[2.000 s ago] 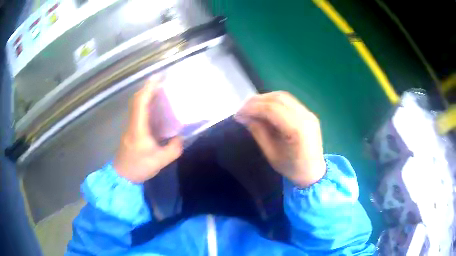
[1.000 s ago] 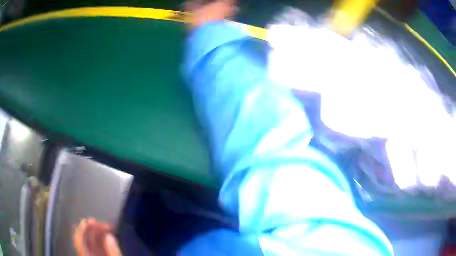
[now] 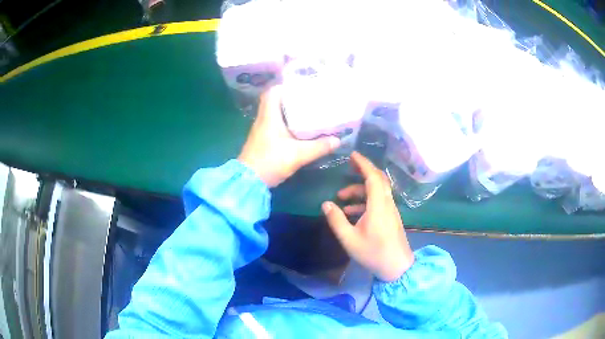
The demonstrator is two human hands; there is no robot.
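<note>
My left hand (image 3: 275,147) holds a bagged white-pink box (image 3: 322,106) at the near side of the heap, fingers at its left side and thumb at its near edge. The box glares white, and loose clear film shows below it. My right hand (image 3: 375,228) is just right of and nearer than that box, palm turned inward, fingers apart and curled, with nothing seen in it. Bagged boxes (image 3: 438,126) lie heaped on the green belt, their clear bag ends crinkled towards me. Glare hides their upper faces.
The green conveyor belt (image 3: 133,109) runs across the view, with a yellow line (image 3: 113,41) along its far side. The sealer's steel work plate (image 3: 81,251) is at the lower left. The belt's near edge runs below the heap at right.
The view has turned from the sealer to the belt. My right hand has come back from the belt's far side. My left hand has moved from the work plate onto a bagged box.
</note>
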